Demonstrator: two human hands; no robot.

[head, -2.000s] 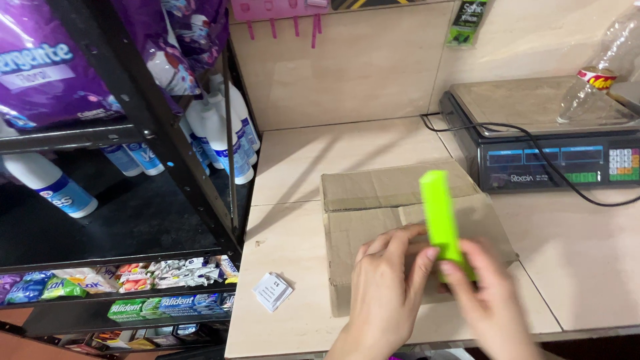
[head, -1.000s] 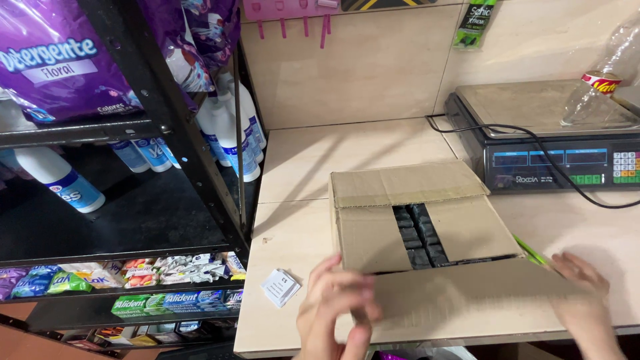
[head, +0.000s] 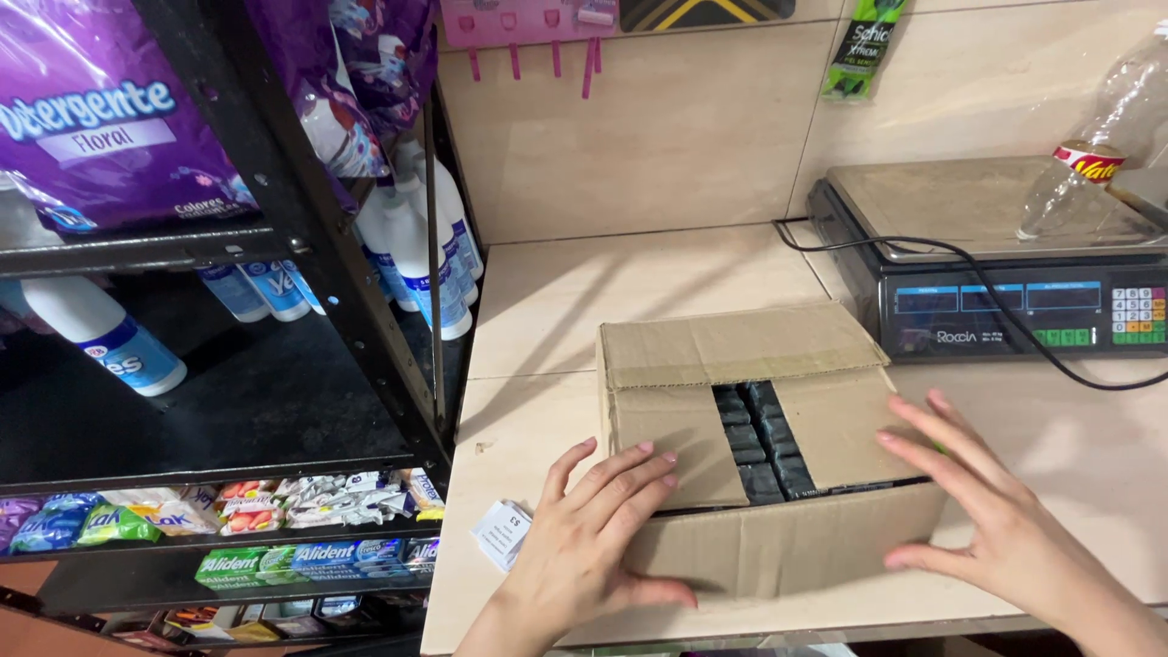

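Note:
A cardboard box rests on the tiled counter with its near flap folded out toward me. Through the gap between its side flaps, dark plastic-wrapped packages show inside. My left hand lies over the box's left front corner, fingers spread on the flaps. At the right edge, my right hand is spread with its fingertips at the right flap; whether they press on it is hard to tell. A bit of the bright green tool shows behind the right fingers, mostly hidden.
A digital scale with a black cable stands at the back right, and a clear plastic bottle is on it. Left are black metal shelves with detergent bags and white bottles. A small printed paper lies left of the box.
Two seconds ago the box was closed and the green tool was held over it; now its top is parted. Since one second ago, my left hand has come onto the left flap and my right hand nearer the box.

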